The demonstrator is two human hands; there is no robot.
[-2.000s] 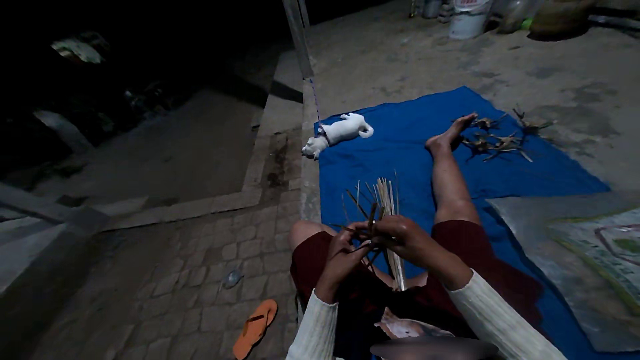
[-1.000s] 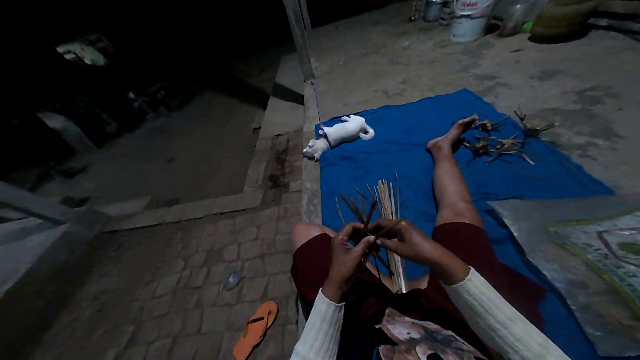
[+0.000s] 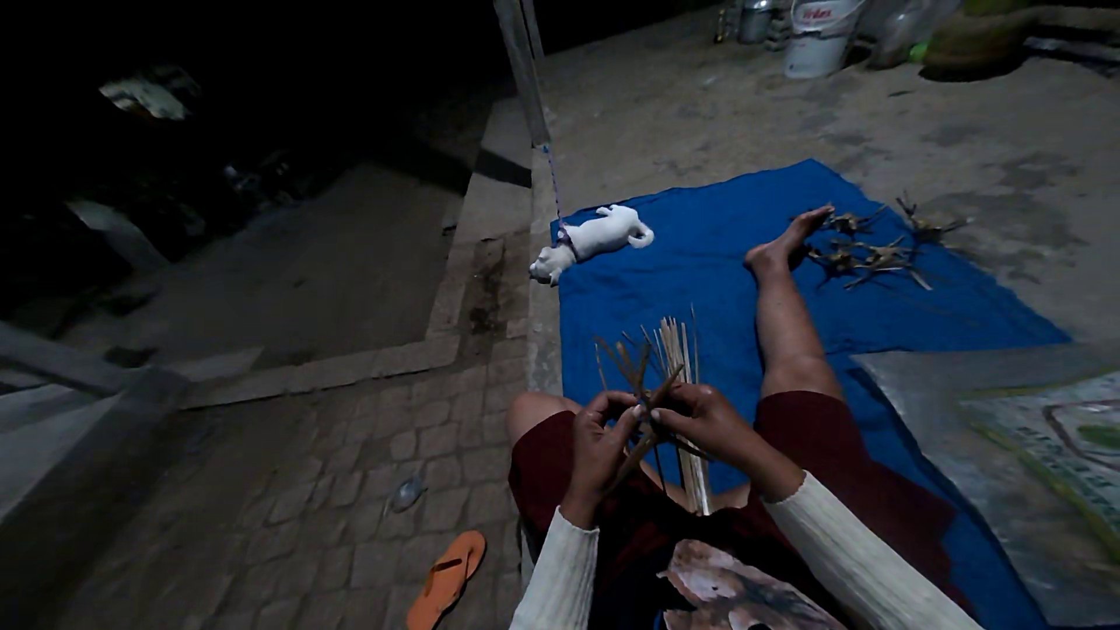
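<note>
Between my two hands is a small woven piece of dry plant strips (image 3: 643,372), its loose ends sticking out in several directions. My left hand (image 3: 602,442) pinches it from the left with thumb and fingers. From the right, my right hand (image 3: 713,424) grips it, the two thumbs close together near its middle. Behind and under the hands, a bundle of thin dry strips (image 3: 675,346) lies lengthwise between my legs on a blue cloth (image 3: 700,223). Several similar knotted pieces (image 3: 879,260) lie beyond my foot, on the cloth and around its edge.
A small white dog (image 3: 604,234), tethered by a cord to a post (image 3: 522,74), lies at the cloth's far left corner. An orange flip-flop (image 3: 447,579) rests on the brick paving at lower left. A printed plastic sack (image 3: 989,420) lies at right; a white bucket (image 3: 814,48) stands behind.
Both hands stay at the woven piece, with small shifts of the fingers. Its ends now fan out more visibly above the hands than two seconds ago.
</note>
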